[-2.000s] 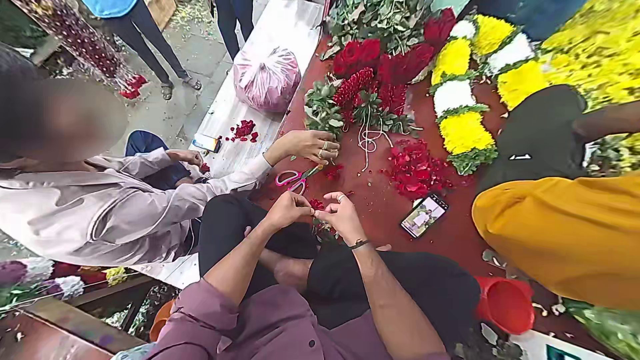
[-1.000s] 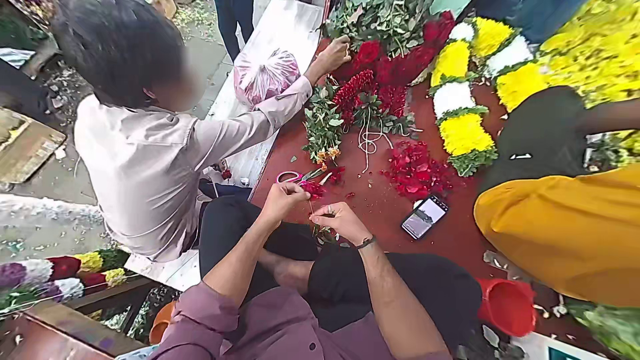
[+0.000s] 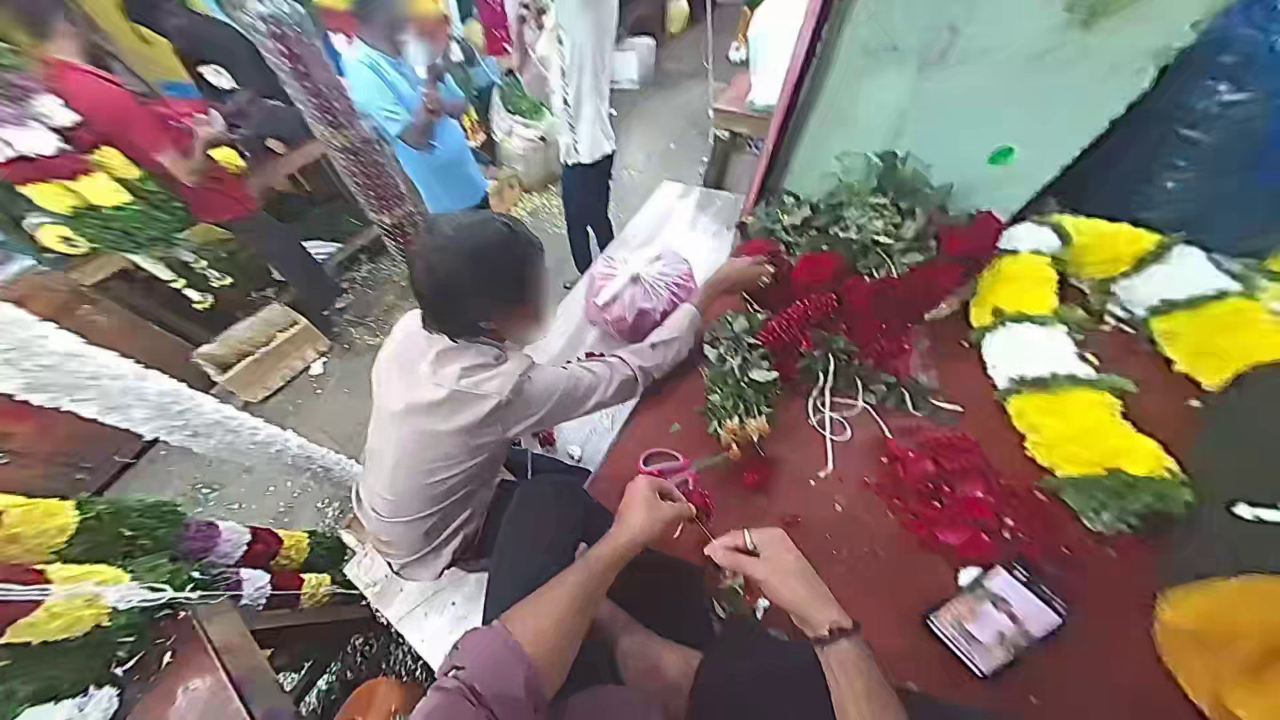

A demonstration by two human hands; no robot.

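My left hand [image 3: 652, 512] pinches one end of a thin thread or needle, too fine to tell which. My right hand [image 3: 775, 562], with a ring on one finger, has its fingertips at the other end, just below and to the right. Against the left fingers lie red petals [image 3: 700, 500]. Pink-handled scissors [image 3: 664, 463] rest on the red table right behind that hand. A bunch of leafy stems [image 3: 740, 375] lies farther back, beside white string [image 3: 828, 410] and red flower garlands [image 3: 880, 310]. Loose red petals [image 3: 945, 490] form a pile to the right.
A phone [image 3: 997, 618] lies on the red tabletop [image 3: 820, 510]. Yellow and white flower garlands [image 3: 1090, 430] run along the right. A co-worker in a pale shirt [image 3: 450, 430] sits at my left, one arm stretched past a plastic bag of pink petals [image 3: 640, 292]. An orange sleeve is at the right edge.
The co-worker's hand has moved from near the scissors to the red flowers at the back. My hands, together at first, were apart a second ago and are close again. The view has shifted upward and left.
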